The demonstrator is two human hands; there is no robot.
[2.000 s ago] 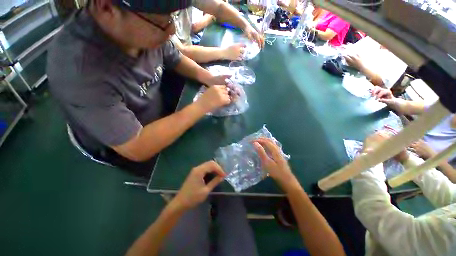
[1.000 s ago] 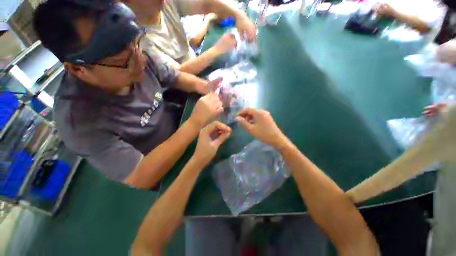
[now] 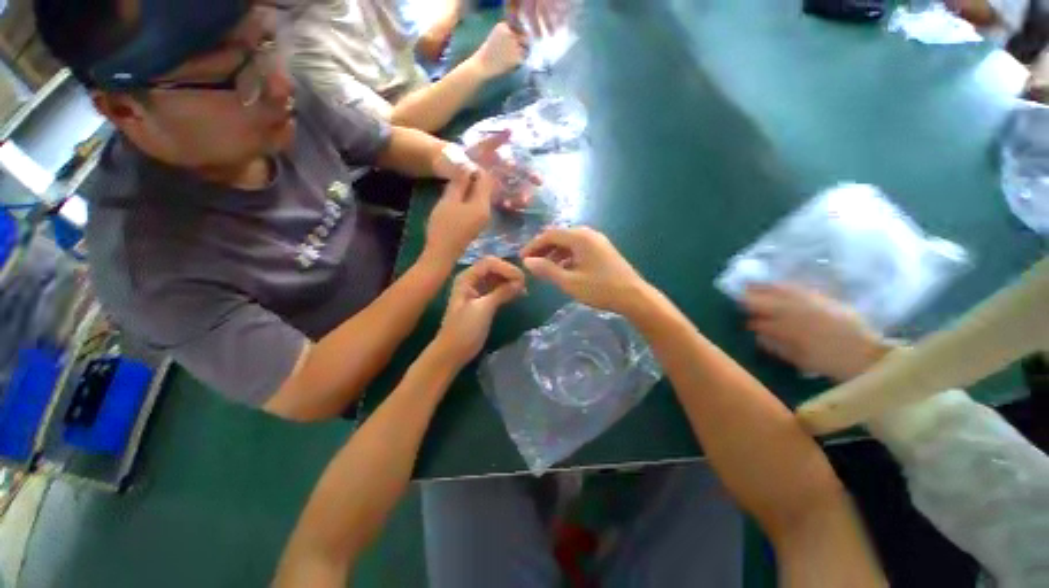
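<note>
A clear plastic bag point(image 3: 564, 385) lies flat on the green table near its front edge, with a clear round coiled part point(image 3: 581, 365) showing as rings in its upper right. My left hand point(image 3: 481, 301) and my right hand point(image 3: 575, 267) are raised above and beyond the bag, fingertips pinched close together. Whether something small is between the fingertips cannot be told. Neither hand touches the bag.
A seated person point(image 3: 242, 230) at the left works over clear bags point(image 3: 506, 224). At the right, another person's hand point(image 3: 805, 327) rests on a shiny bag point(image 3: 845, 247). A cream pipe point(image 3: 920, 350) crosses the right side. Blue bins point(image 3: 109, 402) stand lower left.
My hands have left the bag, moved forward and come together. The bag lies free with its rings showing. The view has turned; the right neighbour's hand is now on a bag nearer me.
</note>
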